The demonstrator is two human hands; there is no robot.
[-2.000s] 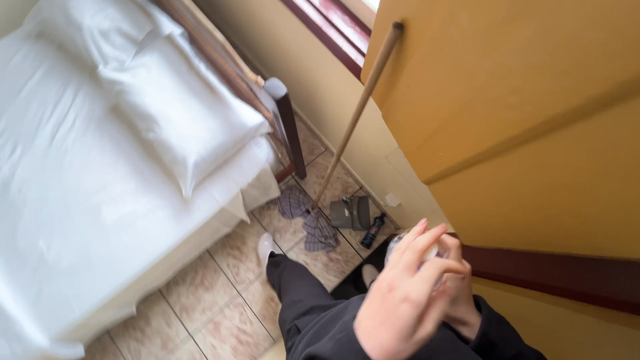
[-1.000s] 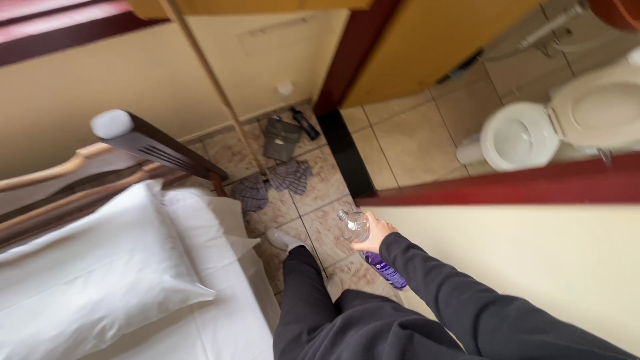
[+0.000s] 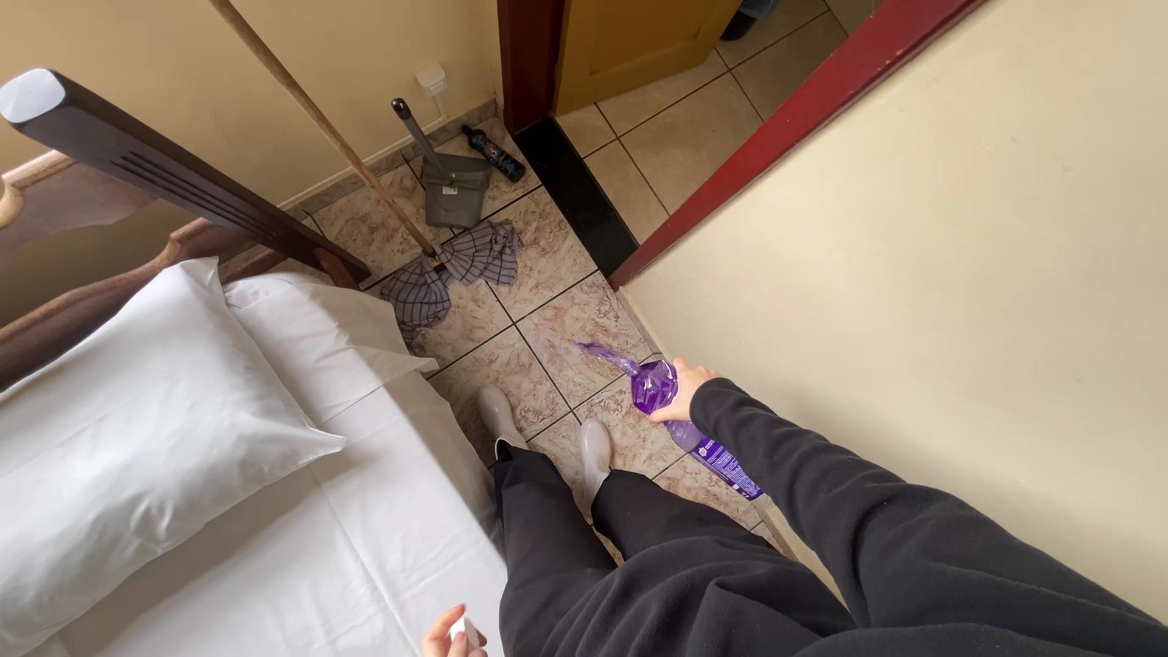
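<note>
My right hand (image 3: 686, 391) grips a clear plastic bottle of purple liquid cleaner (image 3: 654, 385), tilted so that a purple stream (image 3: 607, 357) runs from its mouth above the tiled floor (image 3: 570, 319). The bottle's labelled end points down to the right, beside my dark sleeve. At the bottom edge my left hand (image 3: 449, 637) is partly in view, with a small white object, perhaps a cap (image 3: 467, 631), between its fingers. A checked grey cloth (image 3: 479, 254) lies on the floor at the foot of a wooden pole (image 3: 319, 119).
A grey dustpan (image 3: 456, 190) and a dark bottle (image 3: 494, 154) lie by the wall. The bed (image 3: 365, 520) with its white pillow (image 3: 173, 420) stands on the left. A dark red door frame (image 3: 803, 137) and black threshold (image 3: 577, 196) border a tiled room. My white boots (image 3: 595, 449) stand on the floor.
My hands were close together two seconds ago and are now apart. Purple liquid now pours from the bottle; no stream shows in the earlier frames. The view has turned from the yellow door.
</note>
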